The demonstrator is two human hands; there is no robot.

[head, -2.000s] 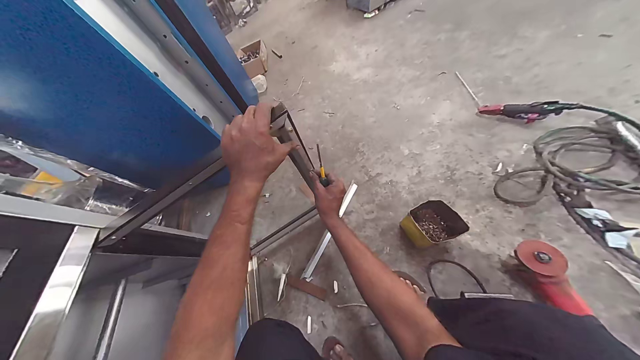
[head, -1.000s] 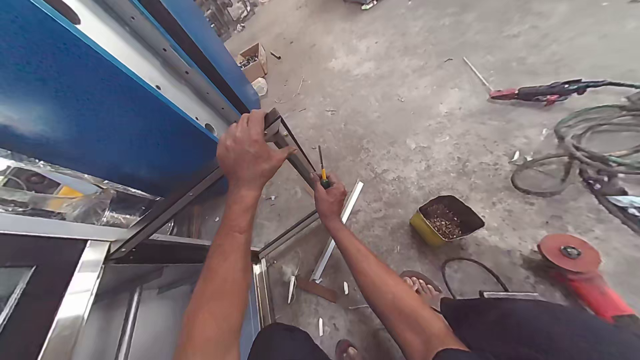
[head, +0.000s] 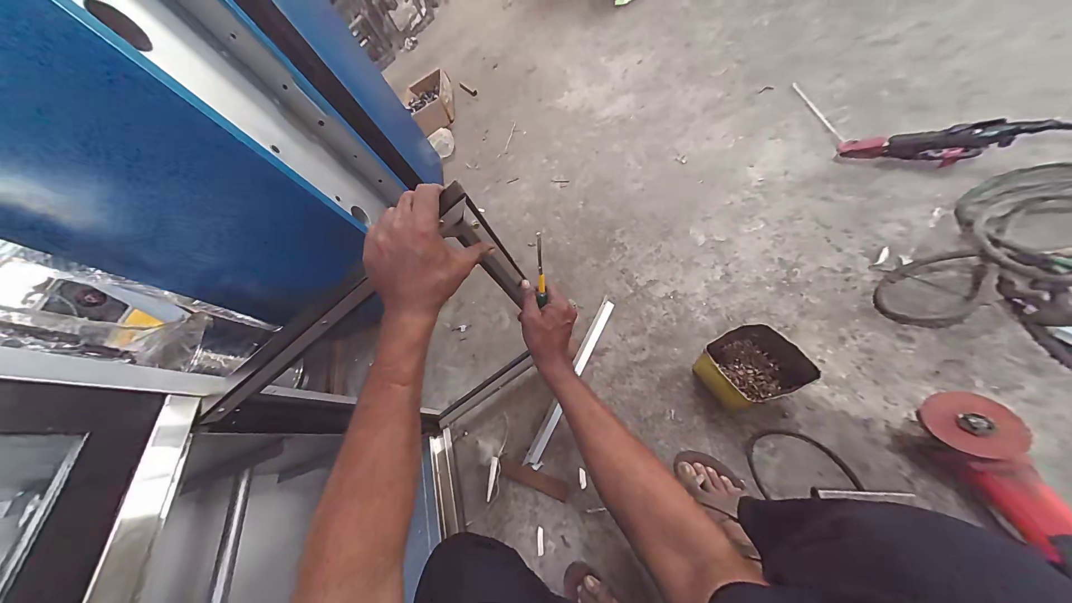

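Observation:
My left hand (head: 414,251) grips the upper corner of a dark metal frame (head: 289,362), fingers over its top edge and thumb on the inner side. Lower on the frame's right-hand member, my right hand (head: 548,328) is closed round a screwdriver (head: 541,272) with a yellow and dark green handle, its shaft pointing up and away from me. Some of that hand's fingers also touch the frame member. The screwdriver's tip stands clear of the frame. A blue metal cabinet panel (head: 159,167) with a light perforated edge rises just behind my left hand.
On the concrete floor are a yellow container of screws (head: 716,385), a red angle grinder (head: 997,477), a welding electrode holder (head: 913,146) with coiled cables (head: 971,218), a cardboard box (head: 431,105), a metal strip (head: 578,368) and a brown flat bar (head: 533,479). My feet stand near the container.

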